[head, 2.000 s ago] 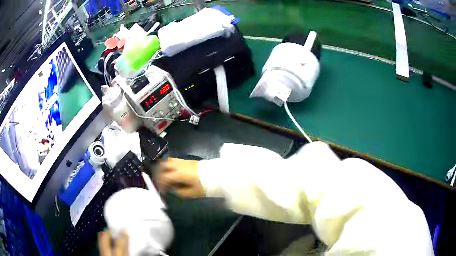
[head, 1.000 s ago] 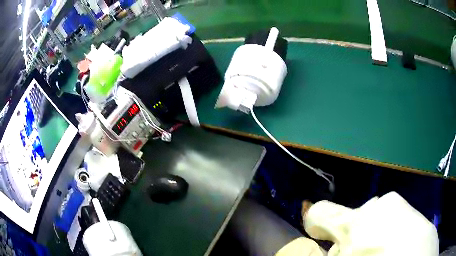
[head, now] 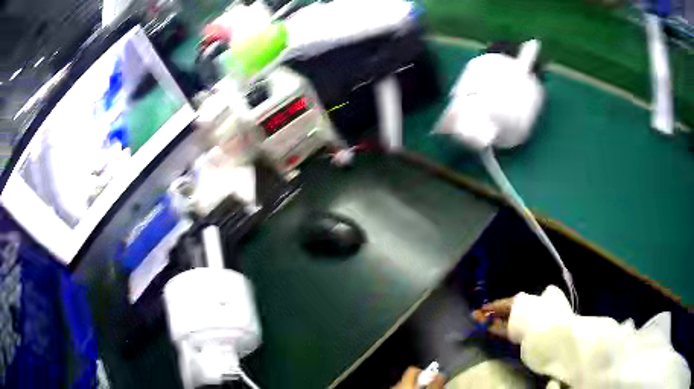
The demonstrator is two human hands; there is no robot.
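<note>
A white security camera (head: 211,315) stands on the dark desk mat at lower left, its antenna up and a thin white cord leaving its base. My left hand (head: 411,378), cut off by the bottom edge, holds a small white plug (head: 429,372). My right hand (head: 498,313), in a cream sleeve, is below the desk edge with its fingers closed on a blue lead (head: 479,330); blur hides the lead's end. The two hands are apart. A second white camera (head: 498,99) lies on the green bench, its white cord hanging over the edge near my right sleeve.
A black mouse (head: 333,235) lies on the mat (head: 396,228). The monitor (head: 99,144) stands at left. A power supply (head: 288,121) with red digits, a black case (head: 365,76) and a blue box (head: 148,232) are behind. A dark gap separates desk and green bench (head: 609,182).
My left hand has let go of the camera body and now shows at the bottom with the plug. My right hand has moved from over the desk to below its edge. The view has shifted.
</note>
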